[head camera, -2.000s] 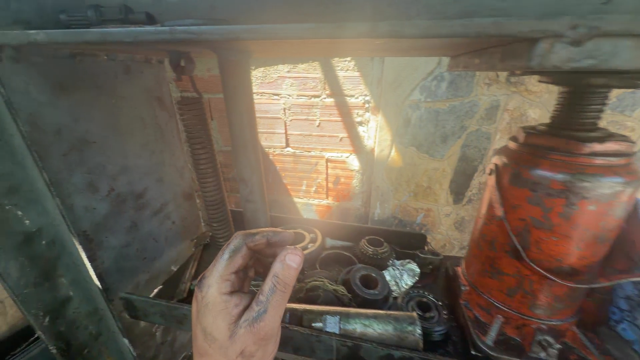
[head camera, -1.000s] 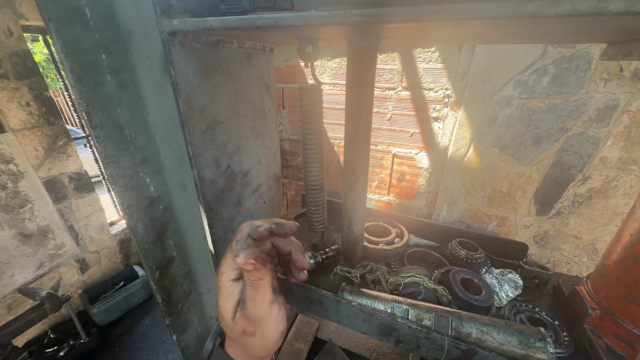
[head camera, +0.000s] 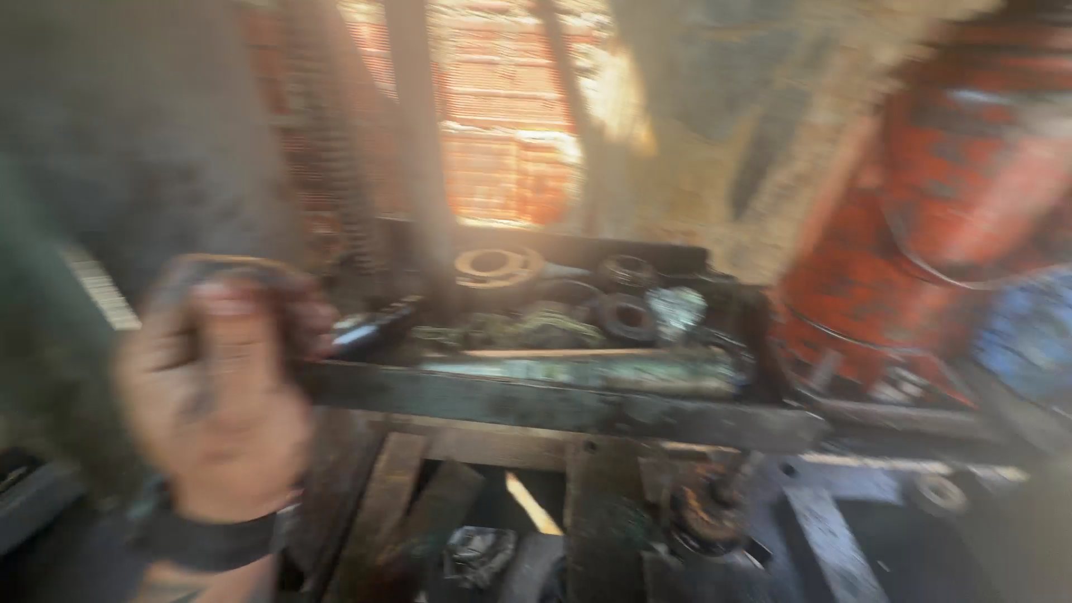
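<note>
My left hand, with a dark band at the wrist, is at the left, blurred, thumb and fingers curled together. A slim shiny metal part sticks out from its fingertips over the left end of a dark metal tray; blur hides the exact grip. In the tray lie a pale bearing ring, smaller bearings, crumpled foil, a tangle of greasy strands and a long metal cylinder. My right hand is out of view.
A red hydraulic bottle jack stands at the right, blue cloth beside it. A coil spring and a metal post rise behind the tray. Below are metal crossbars, a greasy round part and a washer.
My left hand was in front of the tray two seconds ago and is now to the left of it. The view has swung about and now tilts further down.
</note>
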